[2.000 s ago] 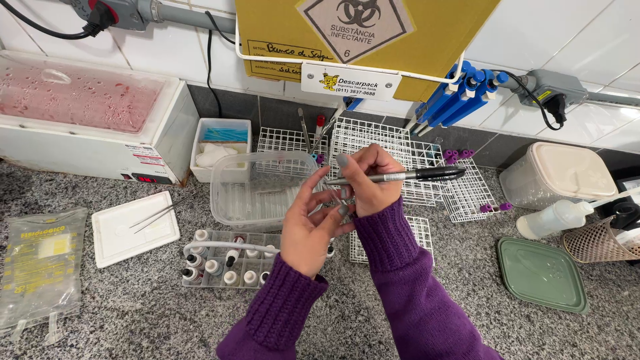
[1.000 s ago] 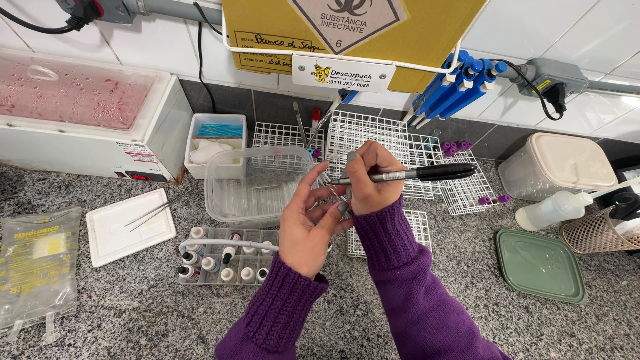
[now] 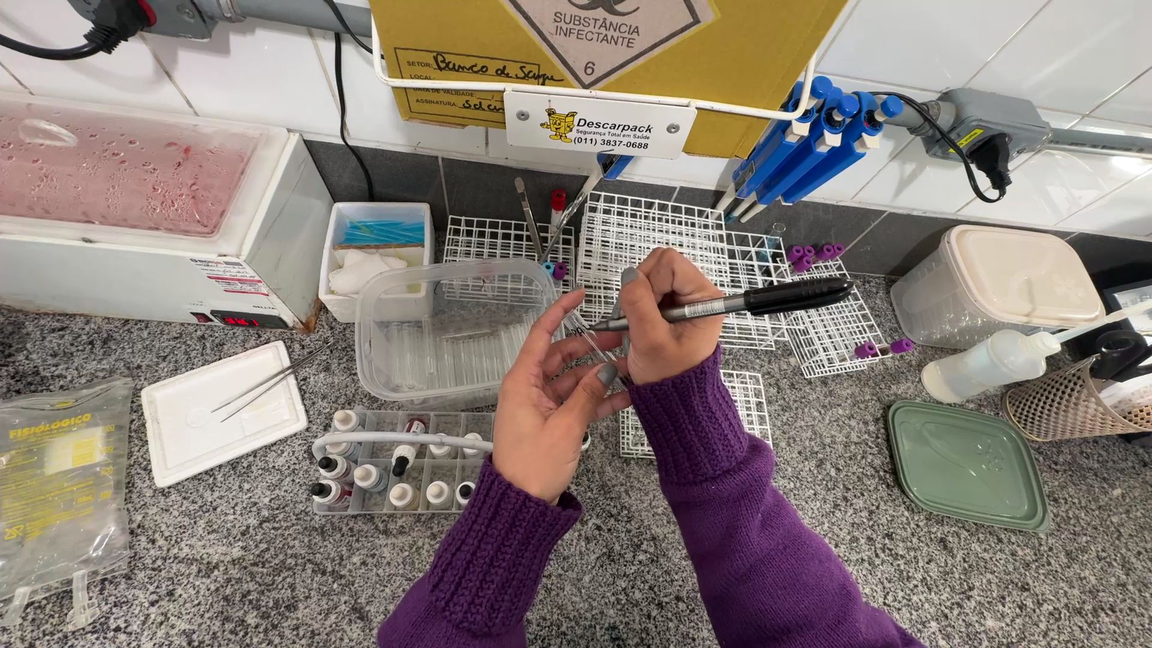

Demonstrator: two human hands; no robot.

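Observation:
My left hand (image 3: 551,405) holds clear glass tubes (image 3: 589,340) between its fingers, tilted; how many I cannot tell. The fingers of my right hand (image 3: 670,315) grip a black-capped marker (image 3: 720,307), its tip pointing left against the glass. Just left of my hands stands a clear plastic tub (image 3: 373,346) with many glass tubes lying in it. Below the tub is a divided rack (image 3: 432,508) of small dropper bottles, partly behind my left wrist. White wire racks (image 3: 657,229) stand behind my hands, and a smaller wire rack (image 3: 747,405) is partly hidden by my right sleeve.
A white water bath (image 3: 270,207), a white tray with tweezers (image 3: 171,432) and a plastic fluid bag (image 3: 67,486) lie left. At right are a lidded container (image 3: 936,297), a squeeze bottle (image 3: 990,364) and a green lid (image 3: 967,463). A yellow box (image 3: 432,54) overhangs the racks; blue pipettes (image 3: 792,144) hang beside it.

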